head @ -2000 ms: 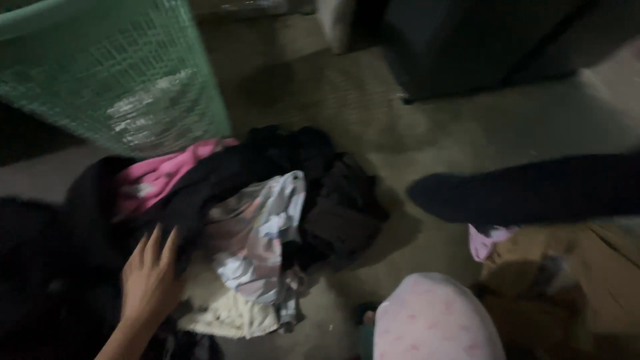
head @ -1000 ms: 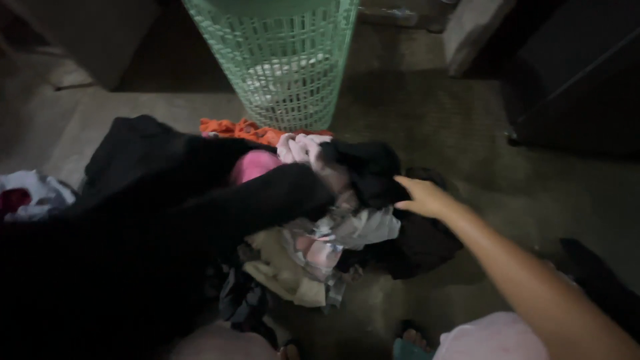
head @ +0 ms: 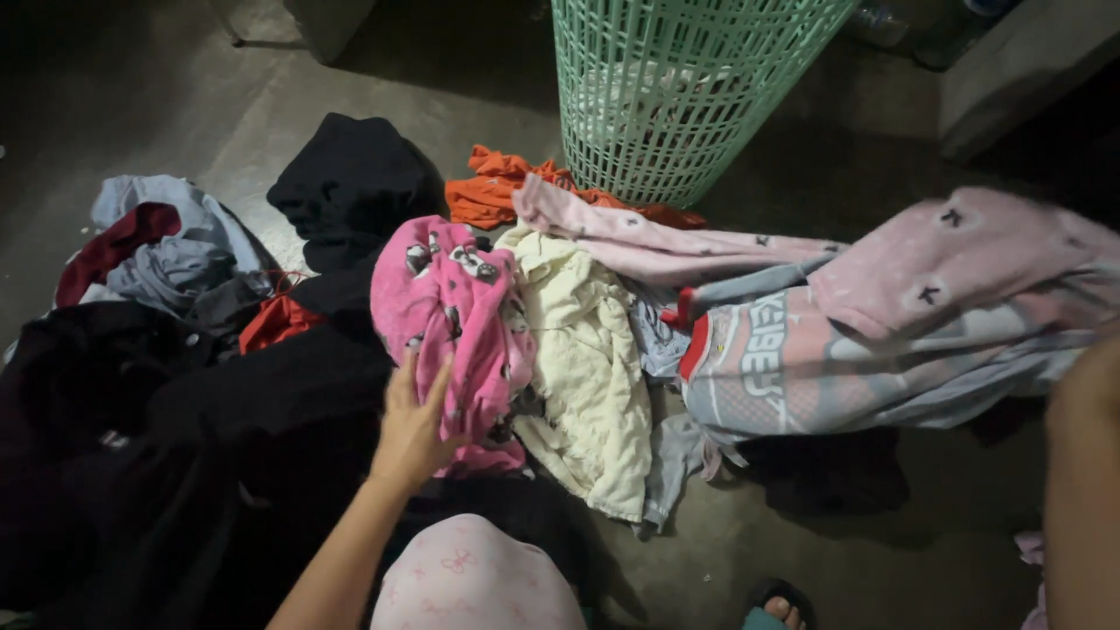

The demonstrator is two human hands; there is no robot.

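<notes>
My left hand point(head: 416, 429) rests with spread fingers on a bright pink printed fleece cloth point(head: 455, 324). Cream cloth point(head: 586, 367) lies just right of it. At the right edge, my right hand point(head: 1089, 376) is partly cut off and blurred; its fingers do not show clearly. Beside it, a pale pink fleece garment point(head: 945, 262) and a grey and pink shirt with a red collar point(head: 814, 367) stretch toward that hand. Black garments point(head: 262, 420) are heaped left of my left hand.
A green plastic laundry basket point(head: 656, 96) stands on the concrete floor beyond the heap, with orange cloth point(head: 499, 188) at its base. Grey-blue clothes point(head: 175, 254) and a folded black garment point(head: 354, 184) lie at the left. A sandalled foot point(head: 779, 612) is at the bottom.
The bright pink cloth, largely covered by black cloth one second ago, now lies exposed under my left hand. The pale pink garment is now stretched out to the right. The view has shifted.
</notes>
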